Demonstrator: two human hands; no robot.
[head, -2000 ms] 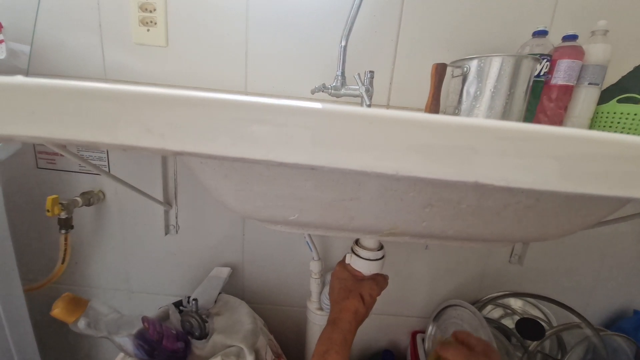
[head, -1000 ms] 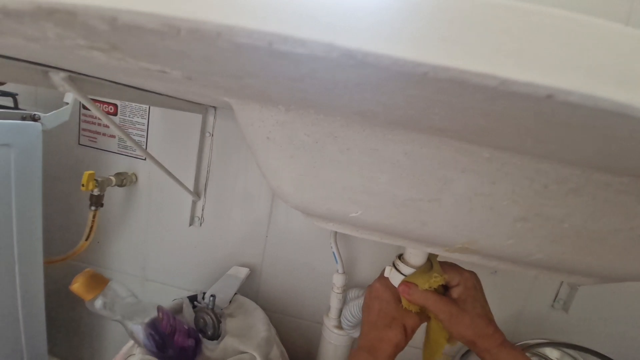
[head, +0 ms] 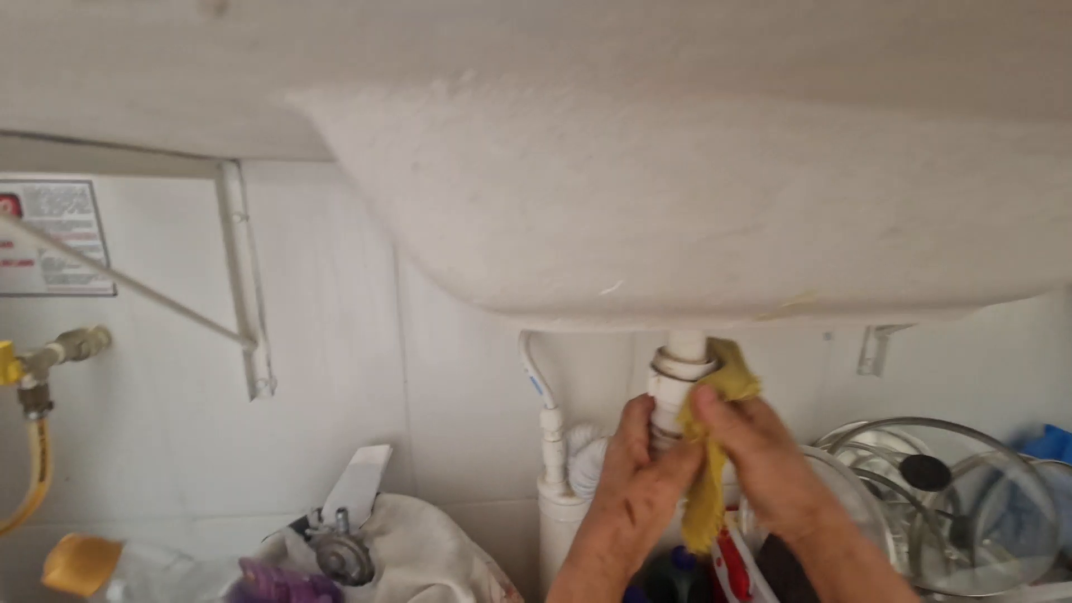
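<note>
A white plastic drain fitting hangs from the underside of a pale sink basin. My left hand is wrapped around the lower part of that fitting, with its fingertips partly hidden behind it. A yellow cloth is held in my right hand, pressed to the right side of the fitting, and its lower end hangs between the hands. Just left of them stand a white pipe with a thin hose on top and a white corrugated hose.
Metal brackets are fixed to the wall. A gas valve with a yellow hose is at far left. Below are a gas regulator on pale fabric, a bottle with an orange cap and, at right, glass pot lids.
Two seconds ago one hand held the fitting and the other was low near the lids; now both are at the fitting, with the yellow cloth. The view has moved lower and closer under the sink.
</note>
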